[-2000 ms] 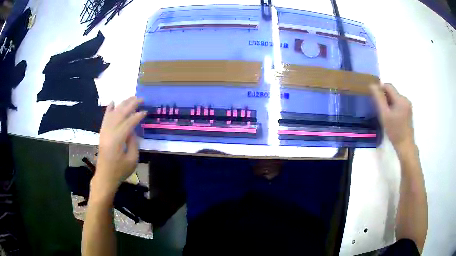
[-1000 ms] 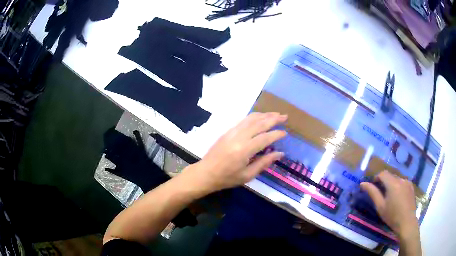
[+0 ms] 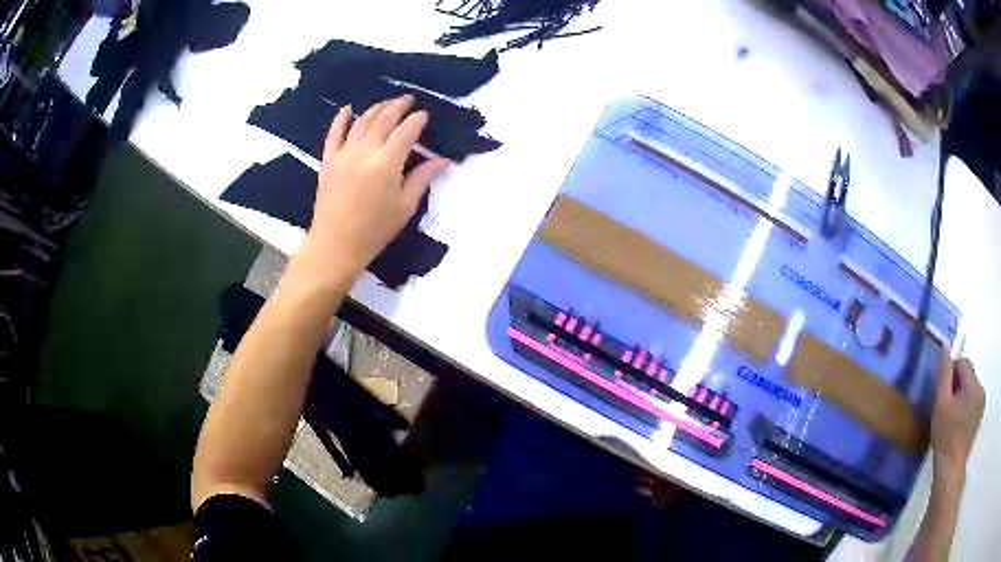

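The blue-tinted clear sewing template [image 3: 659, 209] lies flat on the white table, with brown tape across its middle and pink markings [image 3: 620, 379] over dark bands along its near edge. The black cut pieces [image 3: 406, 75] lie stacked to its left. My left hand [image 3: 373, 181] rests on the cut pieces, palm down, fingers somewhat spread; whether it grips a piece is not clear. My right hand [image 3: 958, 412] is at the template's right edge, fingers bent; its fingertips are partly hidden, so its hold cannot be told.
Black thread snips [image 3: 838, 195] lie at the template's far edge. Narrow black strips [image 3: 516, 20] lie in a tangle at the back. More black fabric [image 3: 165, 49] is at the far left. Black garment parts [image 3: 362, 417] lie on clear plastic below the table edge. A dark cord runs down at right.
My left hand has moved off the template leftward onto the black cut pieces. My right hand has moved from the template's near right part to its right edge.
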